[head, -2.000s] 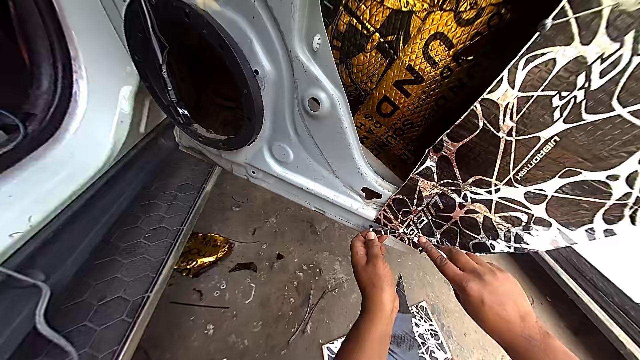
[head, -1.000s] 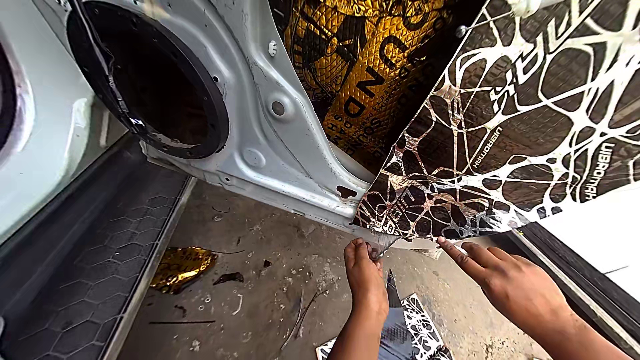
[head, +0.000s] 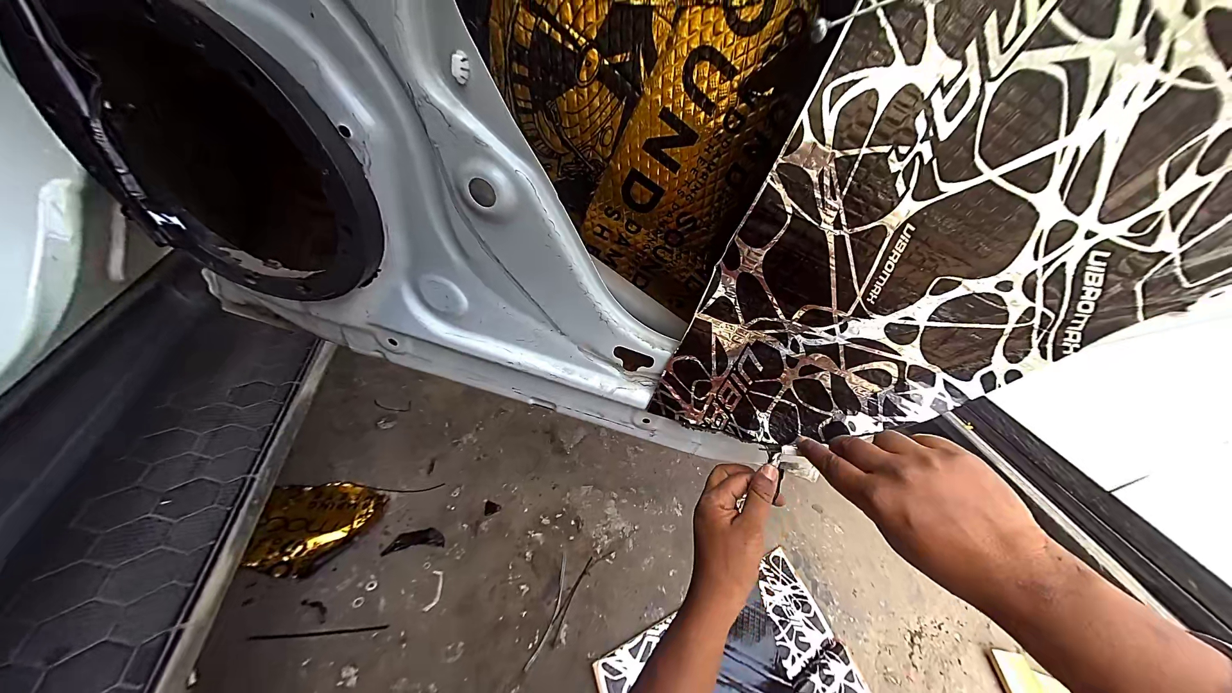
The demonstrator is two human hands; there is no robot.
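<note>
A patterned foil-faced sound-deadening sheet covers the right part of the grey metal car door panel, down to its bottom edge. My left hand pinches a thin dark strip, seemingly trimmed from the sheet, just below that edge. Its thumb and index finger close on it. My right hand is just right of it, fingertips at the sheet's lower edge near a small light-coloured tool or blade, largely hidden. Whether it grips this I cannot tell. Gold printed foil matting shows inside the door opening, left of the sheet.
A round black speaker ring sits in the door at left. Below is a black hexagon-patterned sill. On the concrete floor lie a gold foil scrap, dark offcuts and a patterned sheet piece. A dark edge strip runs at right.
Both hands have moved right along the sheet's bottom edge, away from its lower left corner. The view has shifted somewhat closer.
</note>
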